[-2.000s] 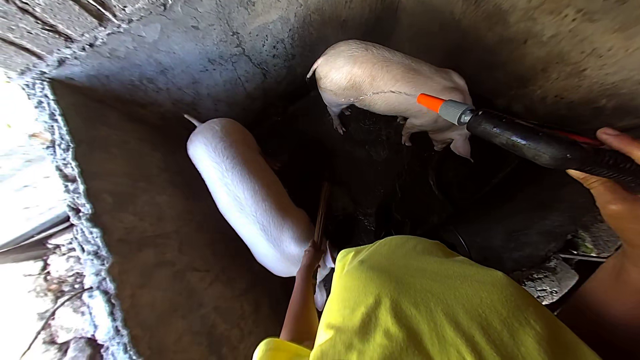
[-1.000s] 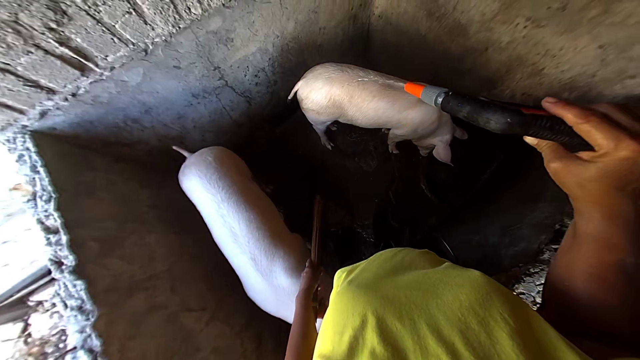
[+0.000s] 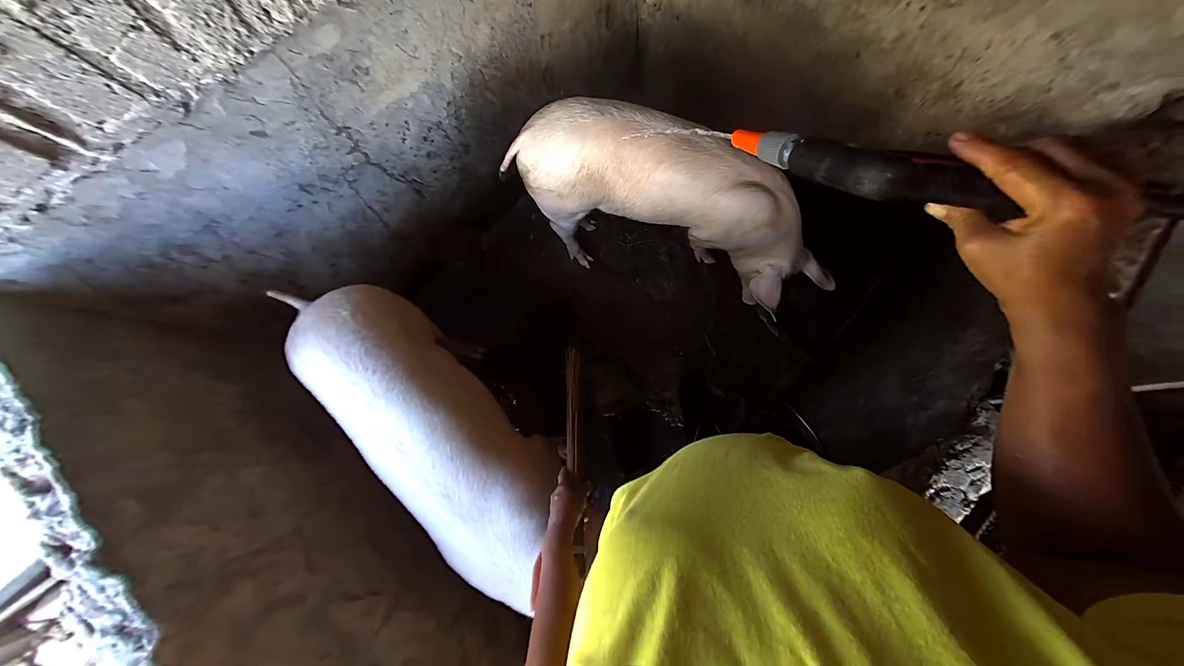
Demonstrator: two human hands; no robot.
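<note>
My right hand (image 3: 1045, 203) is wrapped around a black hose nozzle (image 3: 888, 171) with a grey collar and an orange tip. A thin stream of water leaves the tip toward the back of a pale pig (image 3: 647, 162), which stands head down by the far wall. Low in the middle, my left hand (image 3: 569, 499) grips a bundle of thin sticks, seemingly a stick broom (image 3: 573, 407), pointing up and away over the dark floor. A second pale pig (image 3: 416, 435) stands left of that hand, its head hidden behind my arm.
Concrete walls (image 3: 370, 139) enclose the pen, with a rough broken edge (image 3: 74, 555) at the lower left. The floor (image 3: 638, 342) is dark and looks wet. A yellow shirt (image 3: 795, 555) fills the lower middle and hides what lies beneath. Rubble (image 3: 962, 472) shows at the right.
My right hand shows more fully in view, still around the nozzle. The far pig has lowered its head and curved its body. The view has shifted.
</note>
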